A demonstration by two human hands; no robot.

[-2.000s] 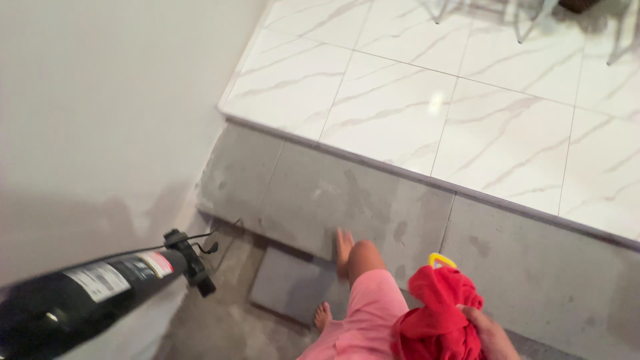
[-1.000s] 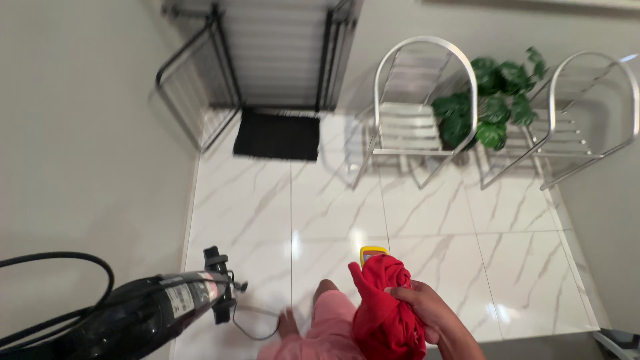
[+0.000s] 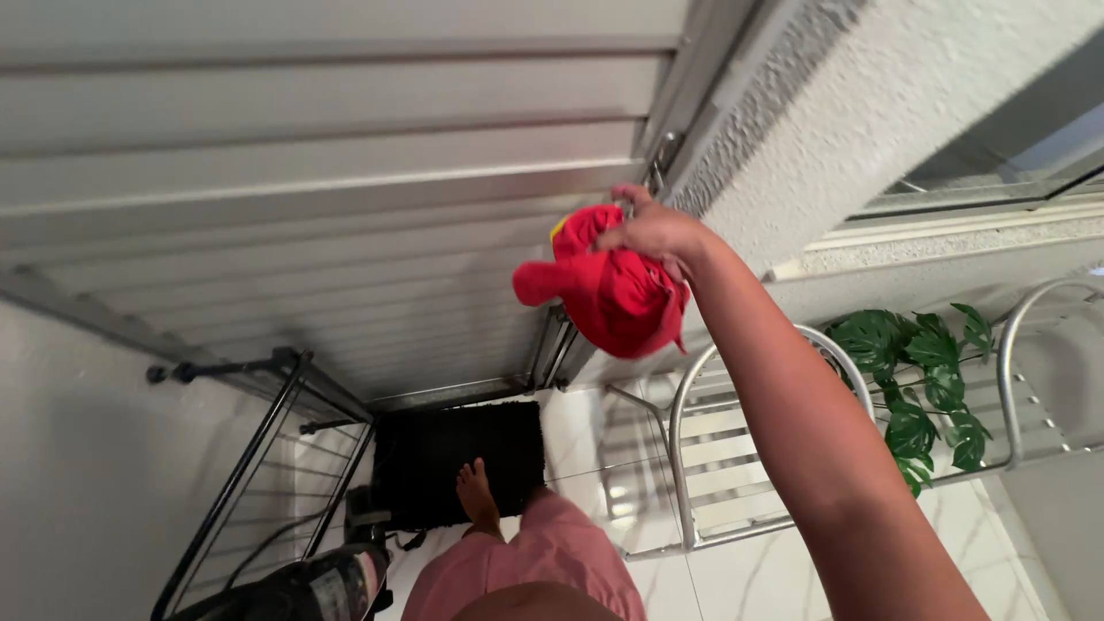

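Note:
My right hand (image 3: 651, 233) reaches out to the edge of a grey slatted metal door (image 3: 414, 259), its fingers by the metal door handle (image 3: 662, 164). A bunched red cloth (image 3: 617, 297) is held in the same hand and hangs below it. A bit of something yellow (image 3: 559, 228) shows at the cloth's upper left edge. My left hand is out of the frame. At the lower left stands a black upright appliance (image 3: 336, 586) with a label on its body.
A black mat (image 3: 457, 457) lies at the foot of the door, with my bare foot on it. A black metal rack (image 3: 285, 466) stands along the left wall. To the right are metal chairs (image 3: 681, 466), a green leafy plant (image 3: 931, 379) and a window (image 3: 992, 147).
The view has moved from the step across the tiled floor to the door. My right hand, still with the red cloth, has stretched out from near my body to the door handle.

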